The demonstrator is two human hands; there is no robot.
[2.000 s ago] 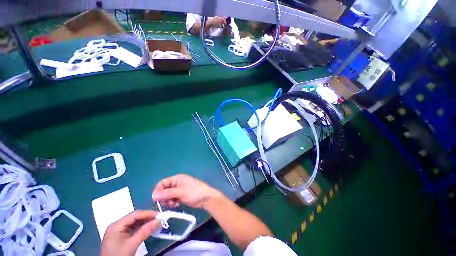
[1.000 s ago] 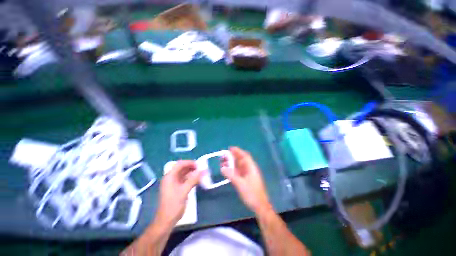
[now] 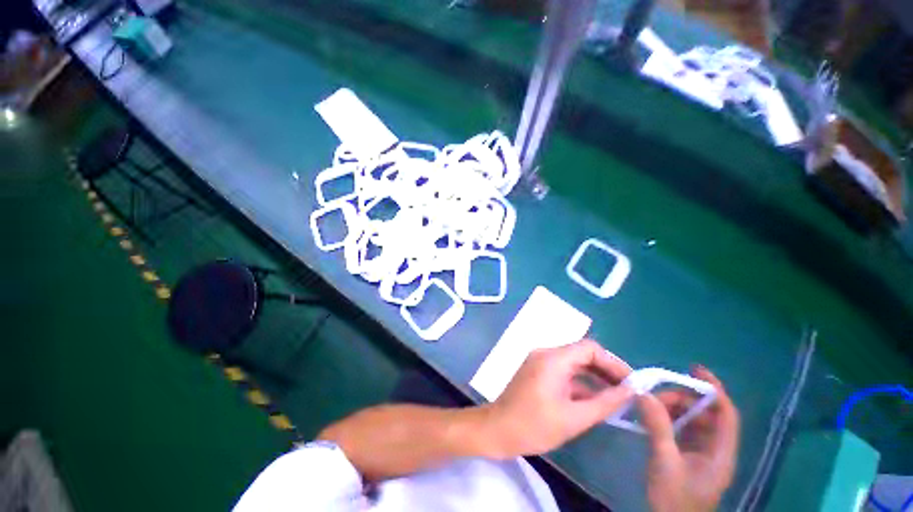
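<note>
My left hand [image 3: 556,395] and my right hand [image 3: 693,440] hold a white plastic frame [image 3: 669,376] between them at the bench's front edge. My left fingertips pinch its left side and my right fingers hold its right side. Whether a small piece is between the fingertips cannot be told. A white sheet [image 3: 531,340] lies flat beside my left hand, partly behind it. A single white frame [image 3: 599,268] lies on the bench beyond the sheet. A pile of white frames [image 3: 430,215] lies to the left.
A second white sheet [image 3: 355,120] lies behind the pile. A metal post [image 3: 546,90] stands beside it. Thin pale wires [image 3: 786,415] and a teal box [image 3: 846,470] are at right. A black stool [image 3: 213,305] stands left of the bench. A cardboard box [image 3: 861,170] is at upper right.
The head view has swung left, showing the pile, stools and floor. Both hands still hold the frame, now tilted. The loose frame and sheet still lie beside the work.
</note>
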